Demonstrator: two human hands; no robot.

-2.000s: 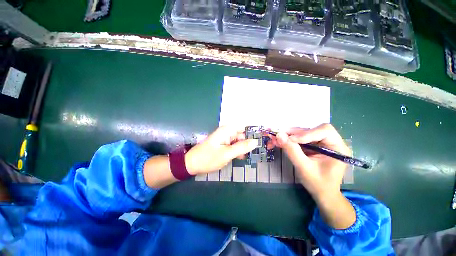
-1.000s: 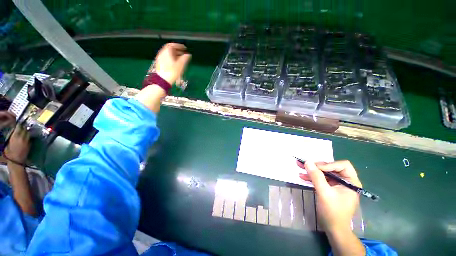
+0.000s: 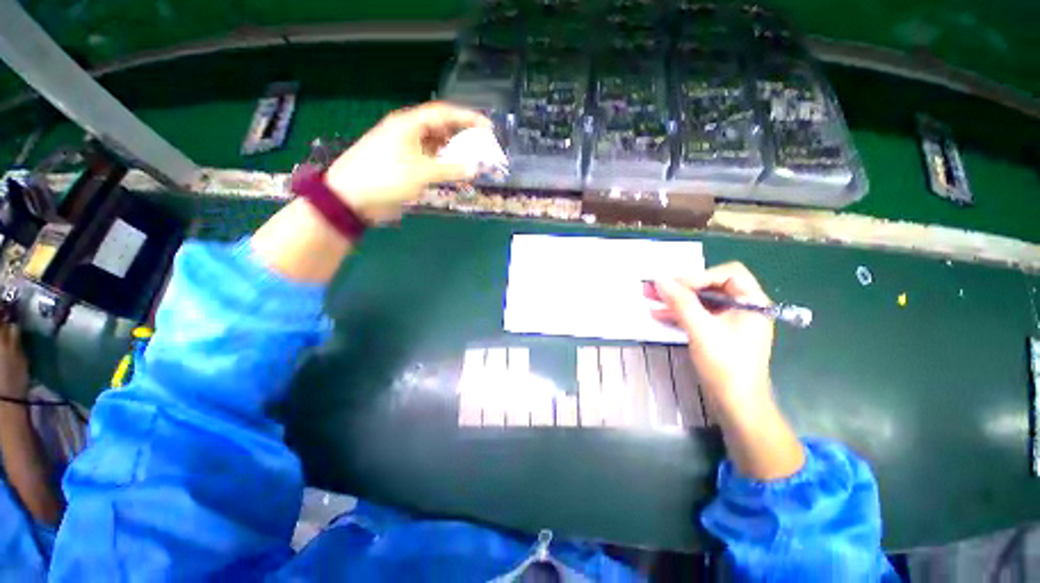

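Observation:
My left hand (image 3: pixel 405 159) is raised over the pale bench edge, at the left end of the clear blister tray (image 3: pixel 673 171). Its fingers are closed on a small whitish and silver module (image 3: pixel 477 153), blurred and partly hidden by the fingers. My right hand (image 3: pixel 724 330) holds a thin dark pointed tool (image 3: pixel 739 303), its tip over the white sheet (image 3: pixel 570 285). A row of narrow grey-beige strips (image 3: pixel 616 385) lies on the green bench below the sheet, with some strips shortened near its middle.
Dark modules fill the tray's compartments. Loose long modules lie on the green belt at left (image 3: pixel 270 118) and right (image 3: pixel 944 162). A brown block (image 3: pixel 648 208) sits on the bench edge. A black device with a white label (image 3: pixel 118 248) and another person's arm (image 3: pixel 25 427) are at the left.
My left hand has moved from over the belt rightward to the tray's left end and now shows a module. The right hand still holds the tool over the sheet. The view has shifted.

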